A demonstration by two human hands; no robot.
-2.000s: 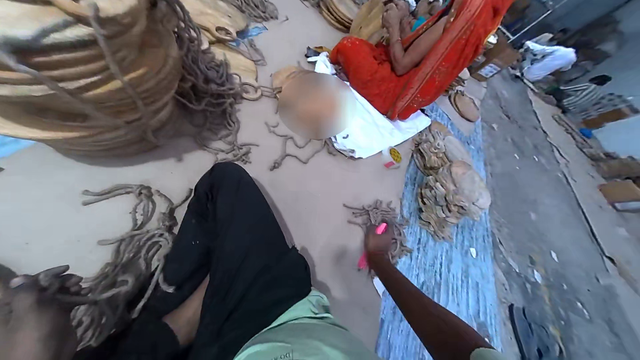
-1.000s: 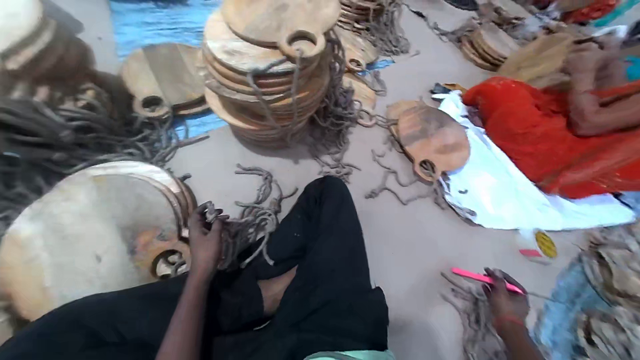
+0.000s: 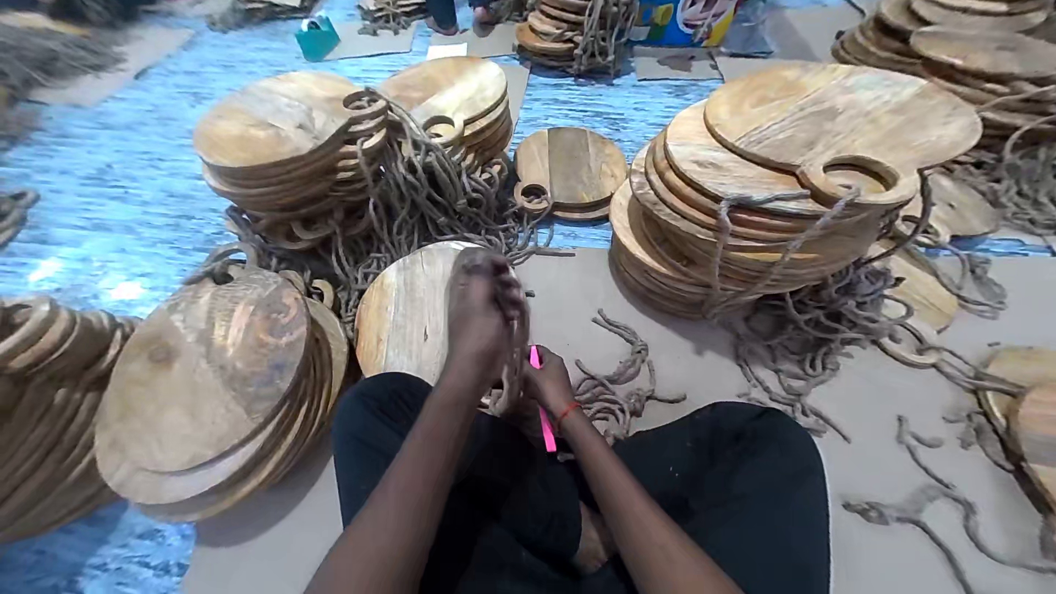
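Between my knees, my right hand (image 3: 549, 381) is closed around a slim bright pink tool (image 3: 544, 421), whose kind I cannot tell. Close to its left is my left hand (image 3: 483, 318), raised and blurred, with grey-brown cord (image 3: 516, 351) running down along its fingers. Behind the left hand lies a round wooden board (image 3: 408, 318); its lower right part is hidden by the hand and forearm. Loose pieces of cord (image 3: 623, 392) rest on the cardboard just right of my right hand.
A tall stack of round boards with ring handles (image 3: 767, 223) stands at right front. More stacks (image 3: 280, 140) and leaning boards (image 3: 206, 379) are on the left, with tangled cord (image 3: 429, 198) between them. Cardboard (image 3: 561, 289) lies over a blue patterned sheet (image 3: 124, 206). Another person's feet (image 3: 462, 21) show at the top.
My hands, far apart one second ago, are now close together between my knees. The pink tool has come in with my right hand. The view has swung left.
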